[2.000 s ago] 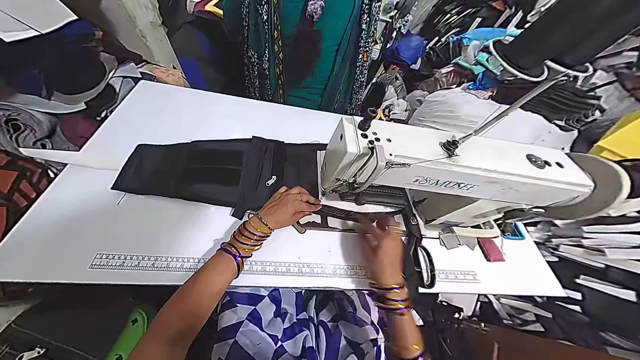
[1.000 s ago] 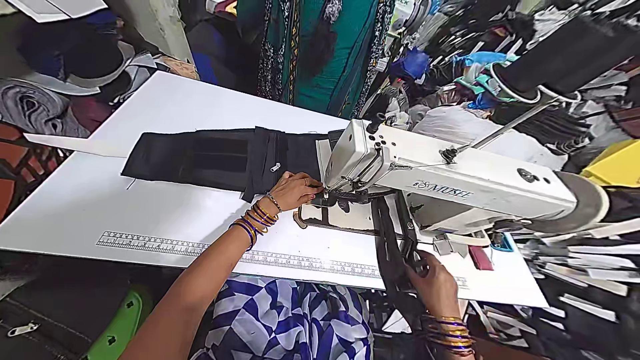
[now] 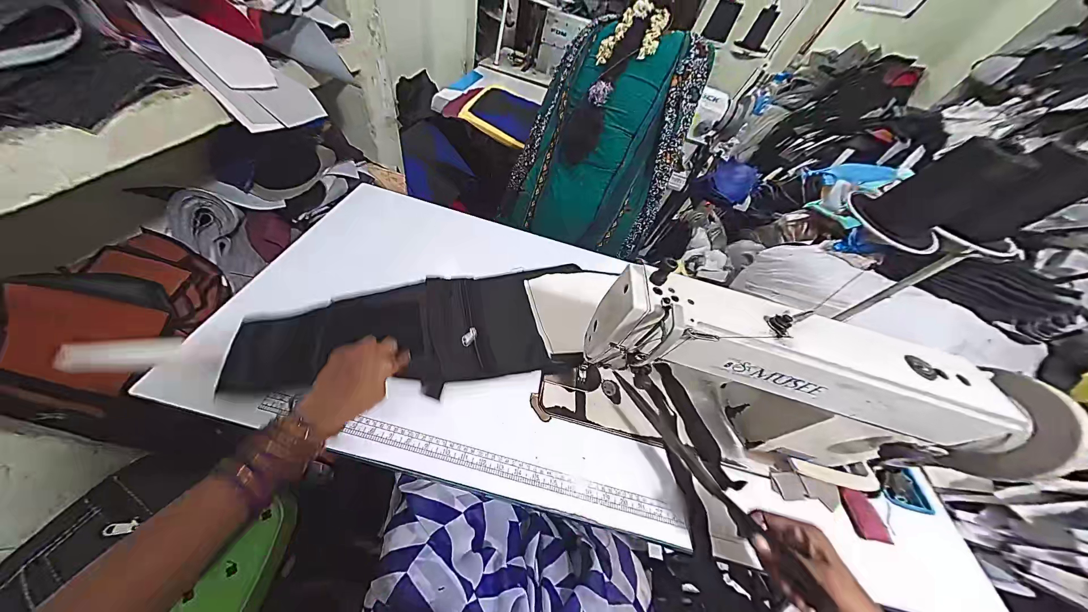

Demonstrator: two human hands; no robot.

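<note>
A black fabric piece with a zipper pull lies flat on the white sewing table, its right end near the needle of a white sewing machine. Blurred, my left hand is over the near edge of this piece, fingers bent; whether it grips the cloth cannot be told. At the lower right, my right hand holds long black fabric strips that run down from beside the machine's needle area and over the table's front edge.
Printed ruler markings run along the table's near side. Maroon and grey scraps lie right of the machine's base, beside a blue item. A person in green is beyond the table. Orange and black bags are piled at left.
My left hand has moved left from the needle area to the black piece's near edge. My right hand has moved away from the machine, toward the lower right. The view has shifted upward.
</note>
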